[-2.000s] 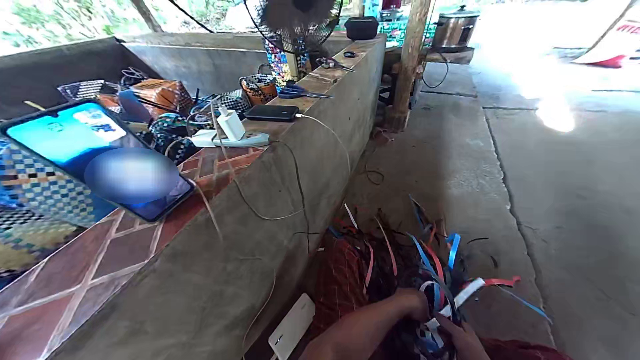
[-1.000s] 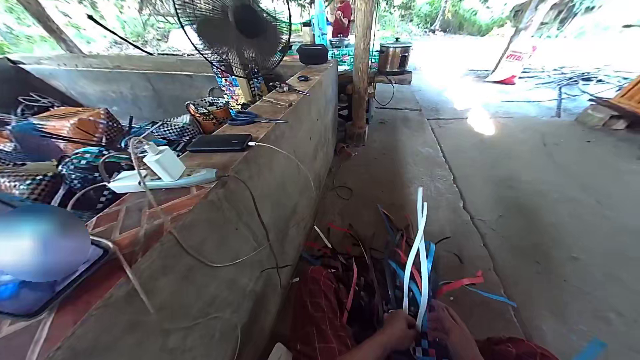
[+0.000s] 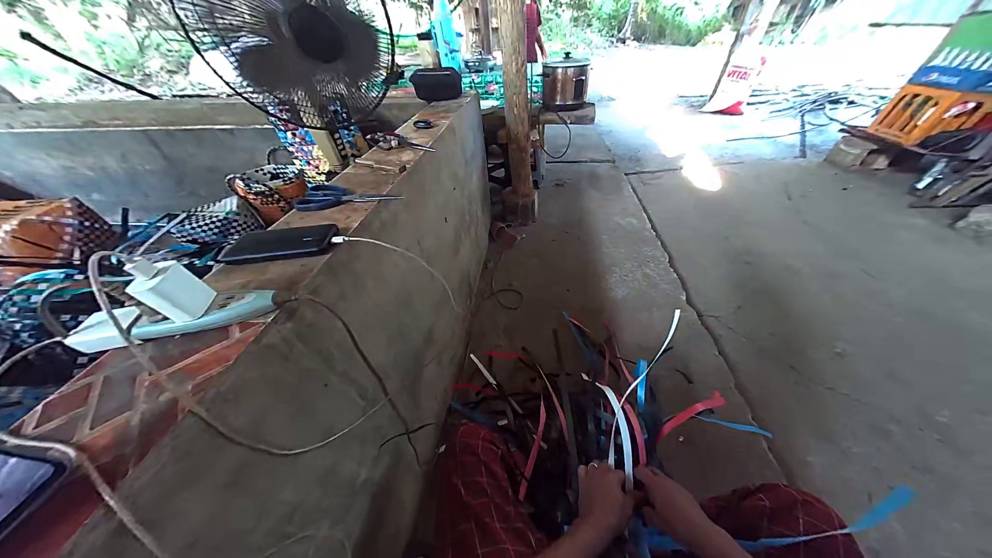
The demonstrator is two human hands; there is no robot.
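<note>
Low in the view, my left hand [image 3: 604,496] pinches the base of white plastic strips [image 3: 619,426] that stick up and bend to the right. Close against it, my right hand [image 3: 660,496] has its fingers curled at the same spot, beside the strips. Around both hands spread many loose black, red and blue weaving strips [image 3: 570,411], between my knees in red checked cloth. A blue strip [image 3: 876,513] trails over my right knee. The woven part beneath my fingers is mostly hidden.
A concrete ledge [image 3: 372,325] runs along the left, bearing a power strip [image 3: 209,314], a black phone [image 3: 279,243], scissors [image 3: 333,198] and woven baskets [image 3: 267,188]. Beyond are a fan [image 3: 314,46], a wooden post [image 3: 518,101], a metal pot [image 3: 566,81] and a distant person [image 3: 534,31].
The white strips stood tall and upright a second ago; now they are lower and bent to the right. The view has swung since the first frame.
</note>
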